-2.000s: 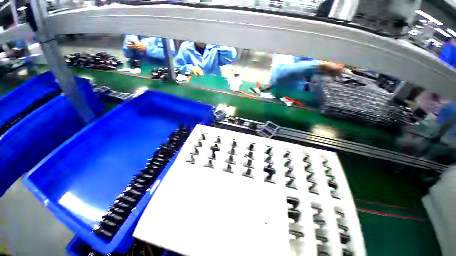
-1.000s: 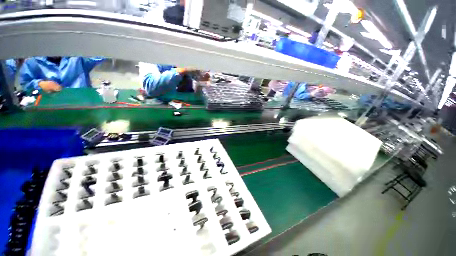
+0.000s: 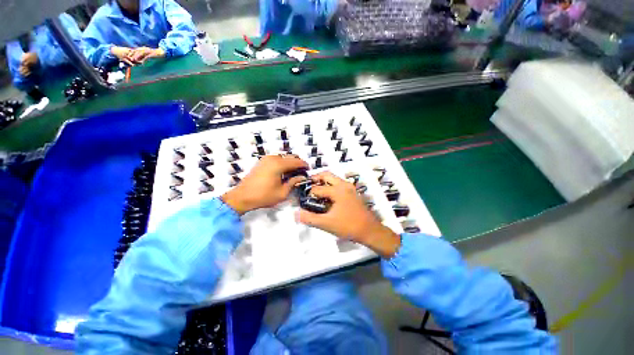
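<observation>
The white foam tray (image 3: 278, 253) lies in front of me, with rows of small black parts (image 3: 206, 168) standing in its slots. My left hand (image 3: 270, 184) and my right hand (image 3: 340, 208) meet over the middle of the tray. My right hand grips glossy black parts (image 3: 315, 201) between thumb and fingers. The fingertips of my left hand are on a black part beside them. The slots under my hands are hidden.
A large blue tote (image 3: 83, 208) at left has black parts lined along its right side. Loose black parts (image 3: 203, 331) lie in a lower bin. White foam blocks (image 3: 566, 132) stand at right. Across the green line are workers in blue and a shiny stack (image 3: 396, 26).
Both my hands have come into view over the tray, with black parts in them. The view has shifted, so the tray sits more central and the tote shows more.
</observation>
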